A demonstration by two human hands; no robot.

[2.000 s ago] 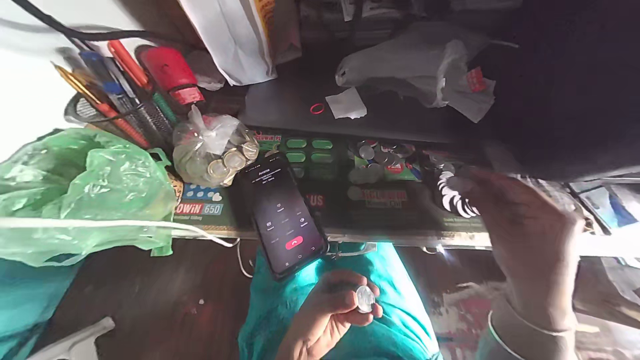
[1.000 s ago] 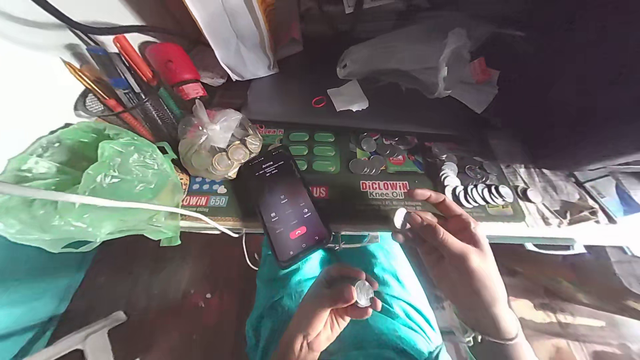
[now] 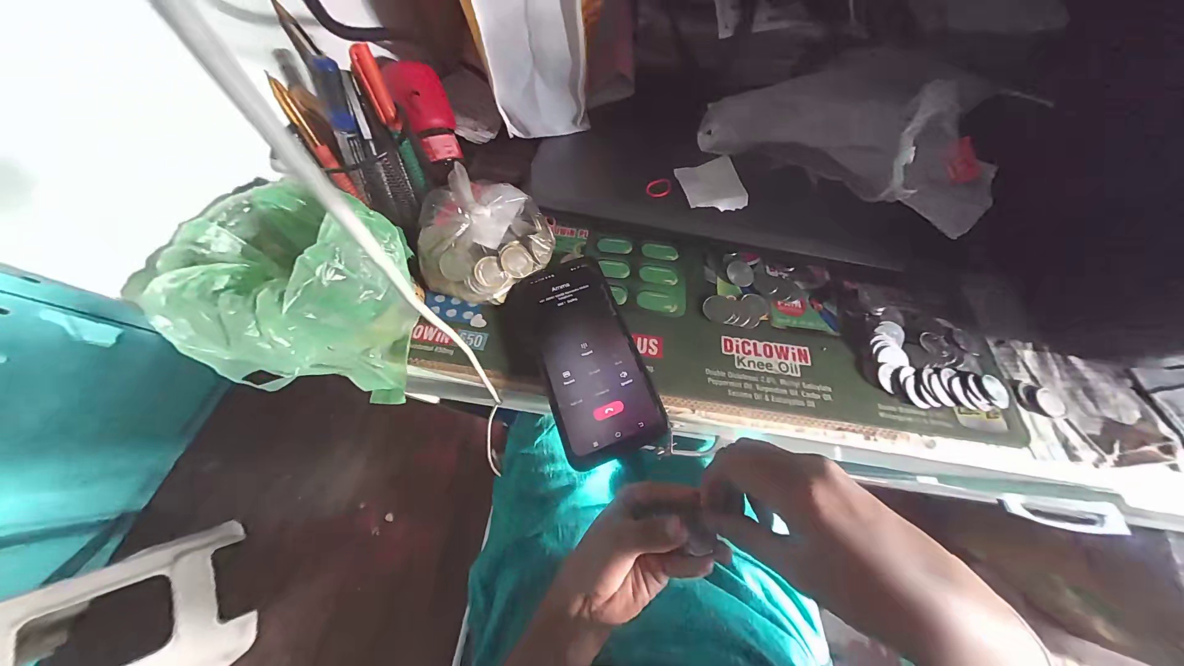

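Note:
Low over the lap, my left hand (image 3: 638,555) is closed on coins (image 3: 698,538), of which only a dull edge shows. My right hand (image 3: 772,490) touches it from the right, its fingertips at the coins; whether it holds one is hidden. Above both hands, a smartphone (image 3: 601,370) with a lit screen lies over the desk edge. On the printed mat, a curved row of coins (image 3: 939,387) leans over at the right, and loose coins (image 3: 737,310) lie nearer the middle. A knotted clear bag of coins (image 3: 486,245) stands left of the phone.
A crumpled green plastic bag (image 3: 277,277) and a mesh holder with pens (image 3: 384,185) are at the left. A white cable (image 3: 370,240) crosses in front of them. Behind the mat lie a paper scrap (image 3: 712,183), a red rubber band (image 3: 658,189) and a translucent bag (image 3: 832,120).
My right hand was over the right of the mat, then came back toward the lap with a coin, and is now against my left hand. The left hand has stayed low over the lap.

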